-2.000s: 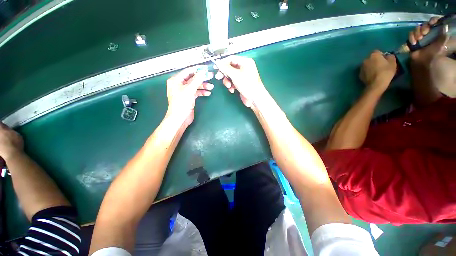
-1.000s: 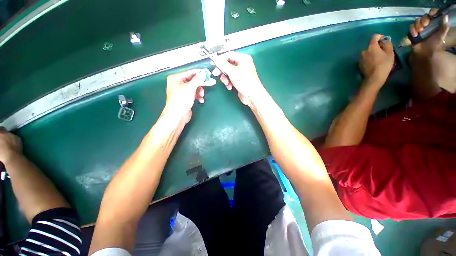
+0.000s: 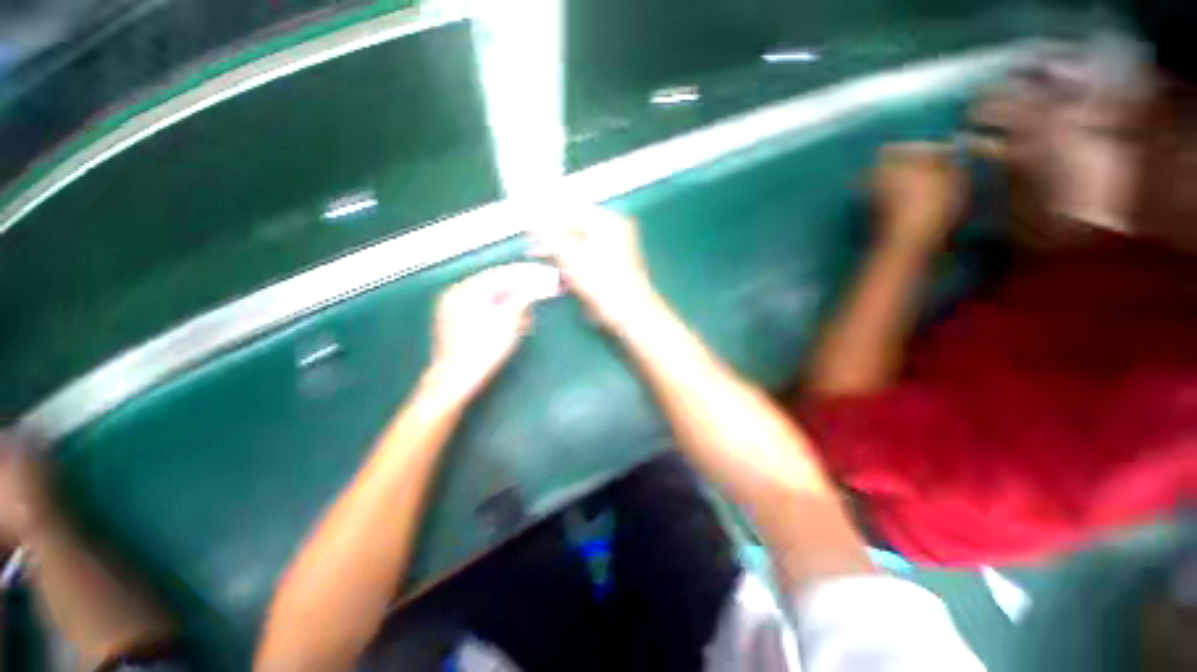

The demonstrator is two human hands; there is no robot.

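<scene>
The picture is strongly blurred. My left hand [image 3: 482,315] is over the green bench near the pale rail, its fingertips around a small pale piece [image 3: 541,281] that looks like a housing. My right hand [image 3: 597,260] is close beside it on the right, by the foot of the white upright. Its fingers are together, but blur hides whether tweezers are in them. Loose housing parts [image 3: 319,353] lie on the bench left of my hands, smeared to a pale streak.
The pale rail [image 3: 302,292] divides the bench [image 3: 578,433] from the dark green belt, with blurred white units [image 3: 351,206] on it. The white upright [image 3: 523,105] stands ahead. A person in red [image 3: 1011,394] works at right. Another person's arm [image 3: 79,565] is at left.
The view has shifted and blurred, so the hands, rail and loose parts appear lower. My hands stay close together near the rail. The neighbour's hands at right have become indistinct.
</scene>
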